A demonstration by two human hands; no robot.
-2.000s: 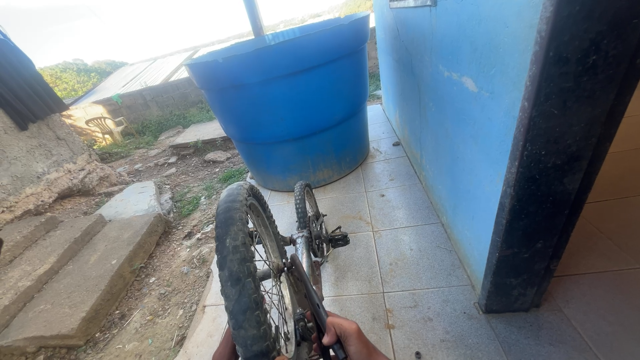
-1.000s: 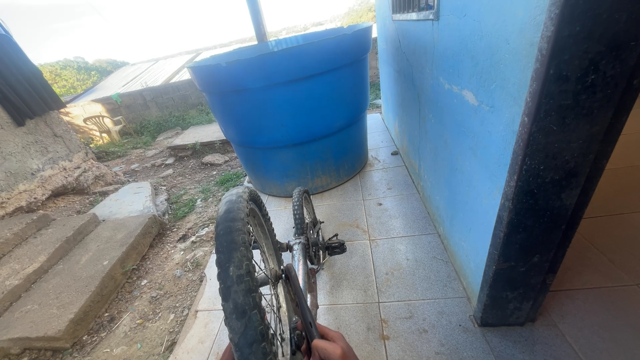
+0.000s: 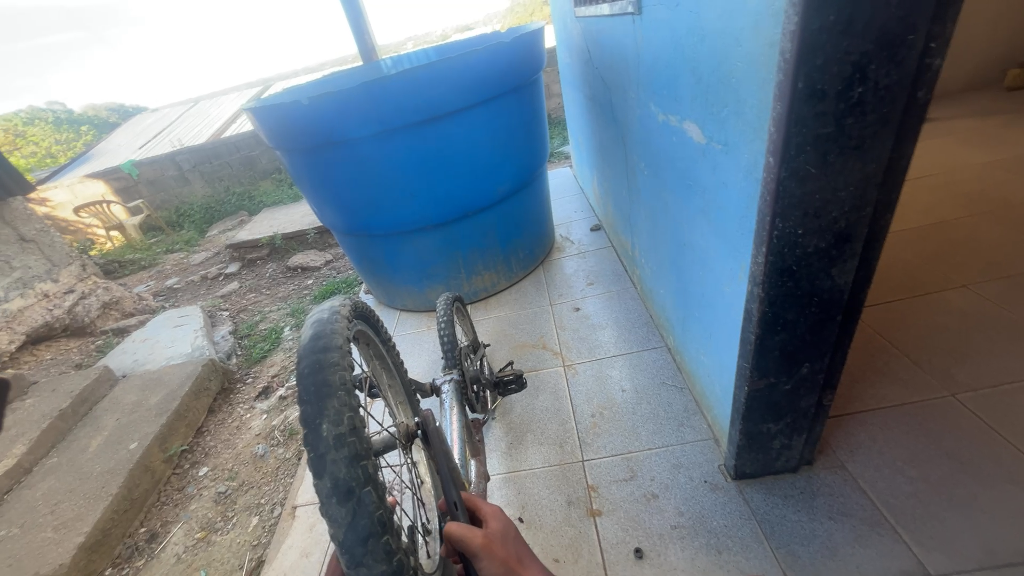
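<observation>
A bicycle stands on the tiled walkway, its large knobby tire [image 3: 340,448] close to me, with a metal frame [image 3: 454,424], a pedal [image 3: 510,381] and a smaller-looking wheel [image 3: 452,332] beyond. My right hand [image 3: 492,536] is closed around a long dark metal bar [image 3: 442,464], which looks like a wrench or a bike part and reaches up to the wheel's axle [image 3: 406,434]. Only a bit of my left hand [image 3: 334,566] shows at the bottom edge, left of the tire; the wheel hides the rest, and its grip is not visible.
A big blue plastic tank [image 3: 424,168] stands beyond the bicycle. On the right are a blue wall [image 3: 680,160] and a dark pillar [image 3: 832,240]. Concrete steps [image 3: 136,448] and rubble lie left of the walkway [image 3: 640,408]. A plastic chair [image 3: 120,218] is farther back.
</observation>
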